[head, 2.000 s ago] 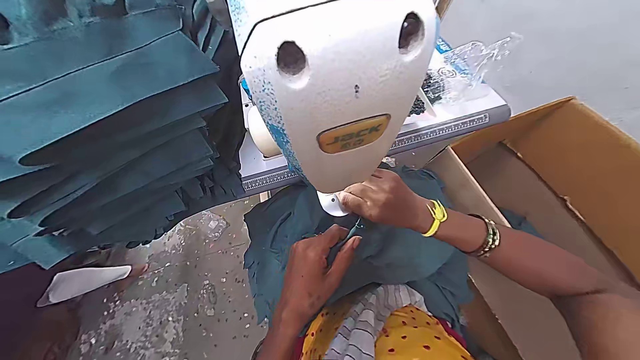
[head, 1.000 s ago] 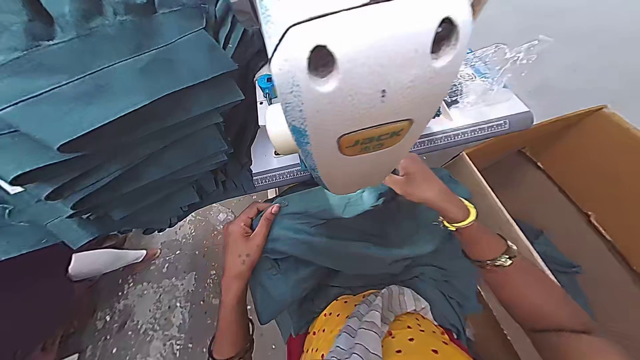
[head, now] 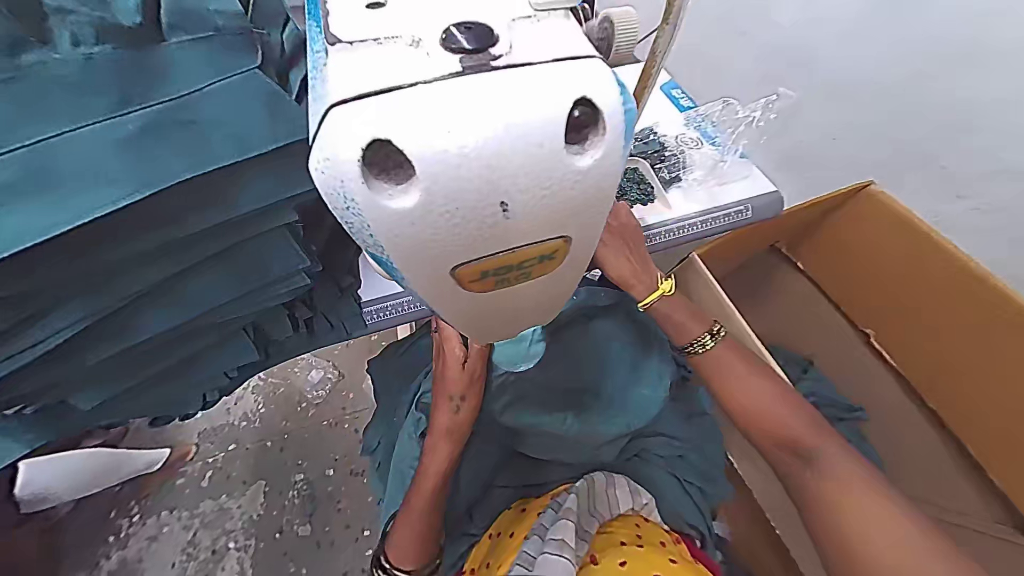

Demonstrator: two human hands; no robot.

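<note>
The white head of a Jack sewing machine [head: 480, 168] fills the upper middle. Below it, a dark teal garment [head: 576, 384] spreads over my lap, lit in a small round patch under the machine. My left hand [head: 460, 360] is at the machine's lower left edge on the cloth, its fingertips partly behind the head; its grip cannot be made out. My right hand [head: 624, 248], with a yellow band at the wrist, reaches behind the machine's right side, close to a small tray of dark buttons [head: 636, 186]. Its fingers are hidden.
Stacked teal fabric pieces [head: 152, 208] rise at the left. An open cardboard box [head: 904, 320] with some teal cloth inside stands at the right. Crumpled clear plastic [head: 728, 132] lies on the machine table [head: 752, 204]. A scuffed floor [head: 200, 520] shows at lower left.
My right hand has moved from under the machine head to its right side, beside the button tray. My left hand has moved in from the cloth's left side to the machine's lower edge.
</note>
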